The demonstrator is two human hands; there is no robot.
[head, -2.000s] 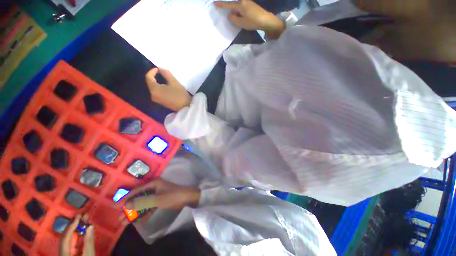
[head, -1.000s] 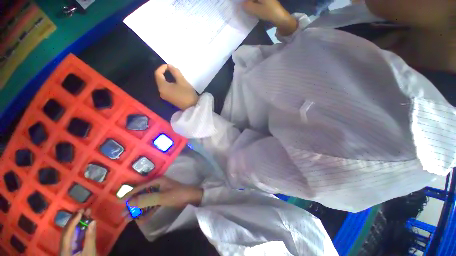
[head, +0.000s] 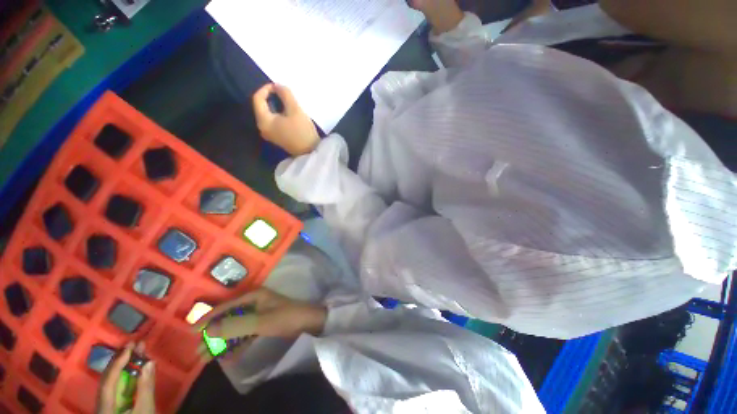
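An orange-red compartment tray [head: 113, 107] lies tilted at the left, with dark or grey square devices in its pockets. One device [head: 260, 234] near its right corner shows a white screen. My left hand [head: 127, 384], at the bottom edge and partly cut off, pinches a device [head: 124, 390] with a green glow over the tray's lower part. My right hand [head: 263, 315] reaches in from the right and holds a device [head: 215, 343] with a green screen at the tray's edge. Beside its fingertips, another lit device [head: 199, 312] shows whitish, partly covered.
A neighbouring person in a white striped smock [head: 517, 178] fills the centre and right, holding a white printed sheet [head: 323, 57]. A green bench top [head: 153, 40] with yellow-orange strips [head: 40, 73] is at the upper left. Blue frames [head: 566, 356] stand at the lower right.
The screen in my right hand went from orange to blue to green. The glow in my left hand went from blue to purple to green. My hands have hardly moved. The neighbour's sheet shifted slightly.
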